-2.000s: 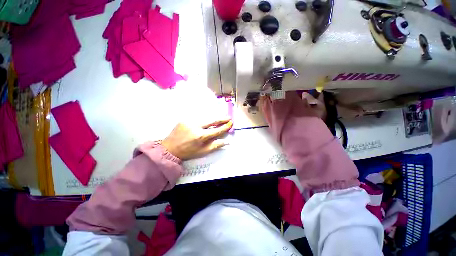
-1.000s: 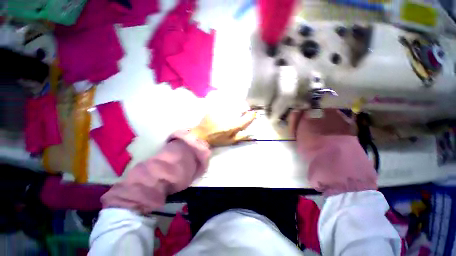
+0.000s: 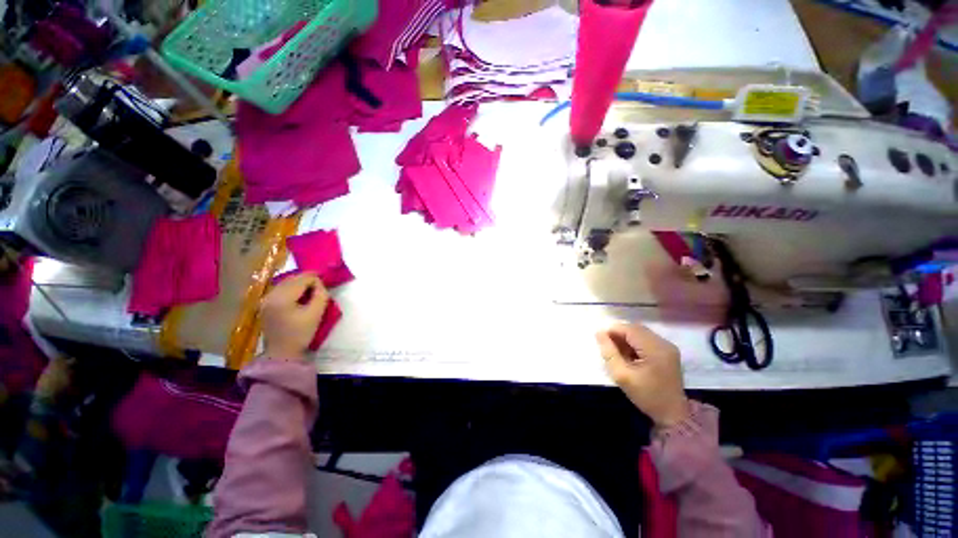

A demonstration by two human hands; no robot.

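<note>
Small magenta cut pieces [image 3: 318, 256] lie on the left part of the white table. My left hand [image 3: 292, 315] is over them with curled fingers; magenta shows beside and between the fingers, but whether it grips a piece is unclear. My right hand [image 3: 643, 368] is near the table's front edge, right of centre, with fingers curled together and nothing visible in it. The off-white HIKARI sewing machine [image 3: 762, 215] stands at the right; no piece can be made out at its needle area [image 3: 594, 247]. A fanned heap of magenta pieces [image 3: 452, 173] lies left of the machine head.
Black-handled scissors [image 3: 744, 336] lie below the machine arm. A tall pink holder [image 3: 605, 74] stands on the head. A green basket [image 3: 268, 47], larger magenta panels [image 3: 294, 147] and pale pink panels [image 3: 515, 47] are behind. Taped cardboard [image 3: 257, 294] and a black cylindrical object [image 3: 142, 137] are left.
My left hand has moved left from beside the needle to the small pieces. My right hand has come out from under the machine arm towards the front edge. The view has shifted and shows more table.
</note>
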